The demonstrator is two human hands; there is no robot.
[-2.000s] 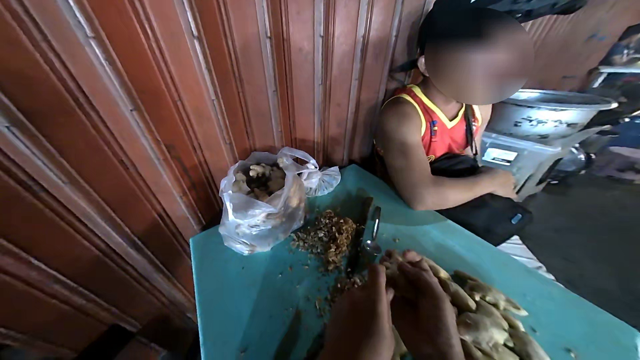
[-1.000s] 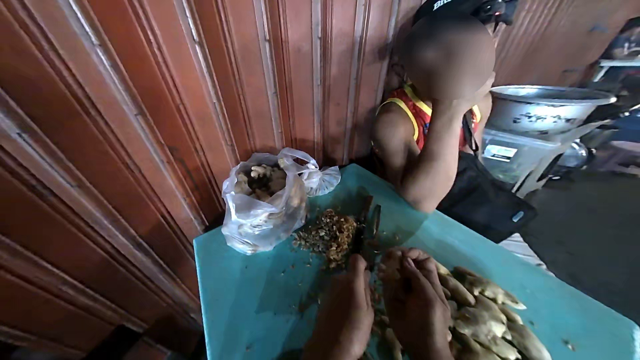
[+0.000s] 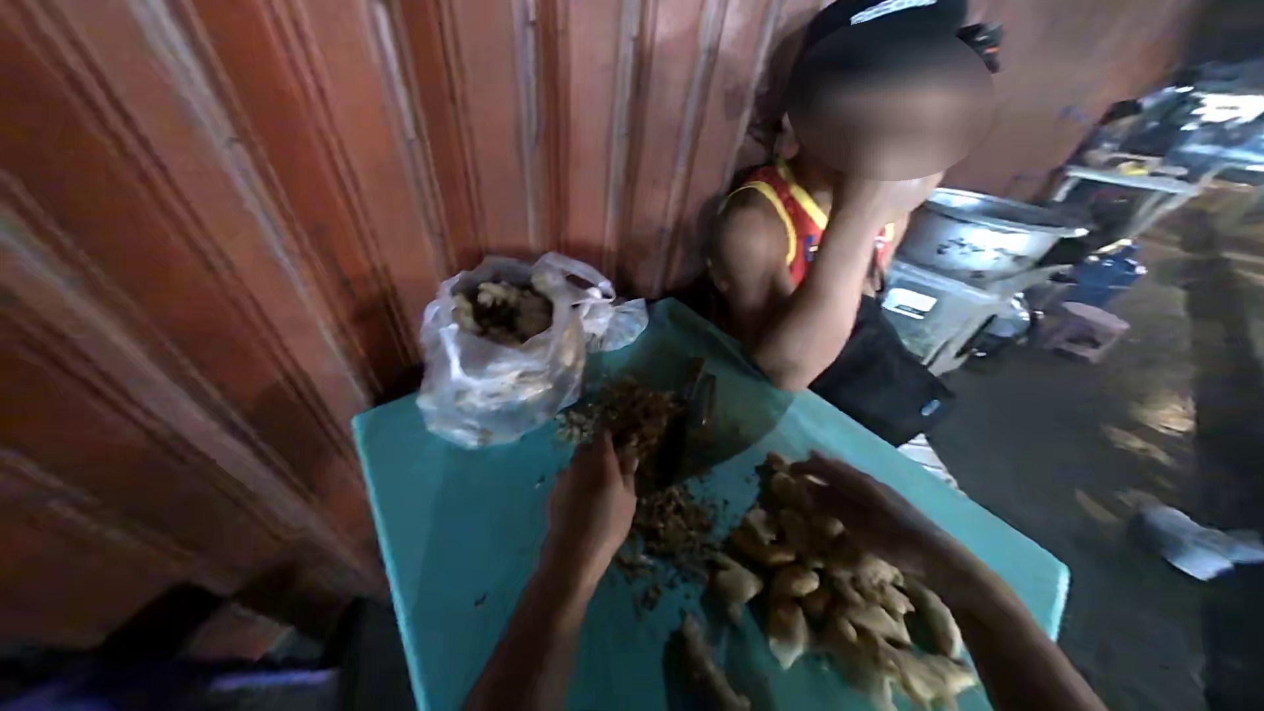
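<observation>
On a teal tabletop (image 3: 454,513), a pile of ginger roots (image 3: 859,612) lies at the right front. My right hand (image 3: 859,499) rests at the pile's far edge, blurred, palm down; whether it grips a root is hidden. My left hand (image 3: 592,494) reaches to the near edge of a heap of brown peelings (image 3: 627,410), its fingertips partly hidden. More scraps (image 3: 676,523) lie between the hands. A knife (image 3: 701,400), dark and blurred, appears to lie beside the heap. A single long root (image 3: 706,667) sits near the front.
An open plastic bag (image 3: 504,365) holding ginger pieces stands at the table's back left corner, near a red corrugated metal wall (image 3: 474,128). A person (image 3: 790,267) leans an elbow on the far edge. Beyond are a metal basin (image 3: 987,237) and a plastic container (image 3: 933,306).
My hands were close together near the scraps; they have moved apart, the left to the peelings heap, the right over the ginger pile. The person has raised a hand to the face.
</observation>
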